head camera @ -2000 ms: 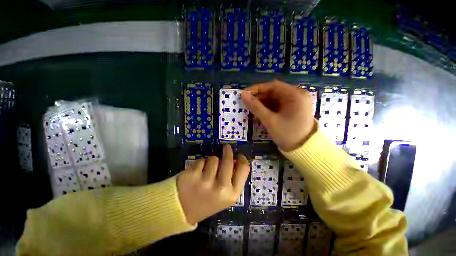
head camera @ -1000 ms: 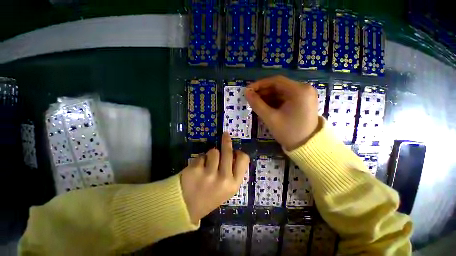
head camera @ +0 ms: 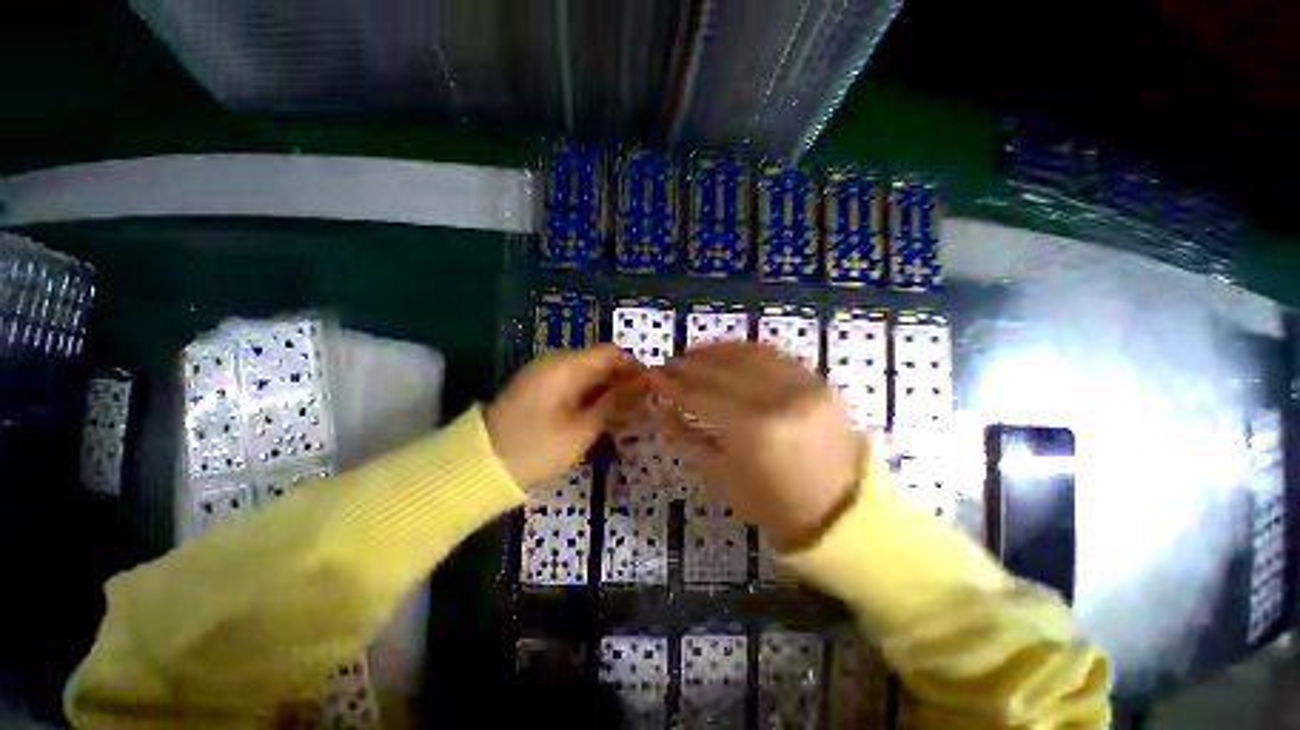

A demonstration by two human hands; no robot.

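My left hand [head camera: 560, 417] and my right hand [head camera: 770, 442] meet at the fingertips over the second row of boards, partly blurred. A blurred white dotted dome sheet [head camera: 653, 464] hangs below the fingertips and appears pinched by my right hand; whether my left fingers also grip it is unclear. Behind the fingertips, a white dome sheet [head camera: 643, 331] covers the second board of that row. The leftmost board [head camera: 566, 322] there is bare blue, its lower part hidden by my left hand. Other white-covered boards [head camera: 857, 357] stand to the right.
Bare blue boards [head camera: 717, 214] form the back row. White-covered boards [head camera: 713, 677] lie nearer me. A dome sheet stock [head camera: 285, 392] lies left on cloudy film [head camera: 388, 414]. A black smartphone [head camera: 1032, 513] lies right, by strong glare. Stacked clear trays [head camera: 513, 64] stand at the back.
My left hand has moved up to meet my right fingertips. My right hand has come off the second board's sheet and sits lower and nearer me. The view has shifted, showing the stacked trays.
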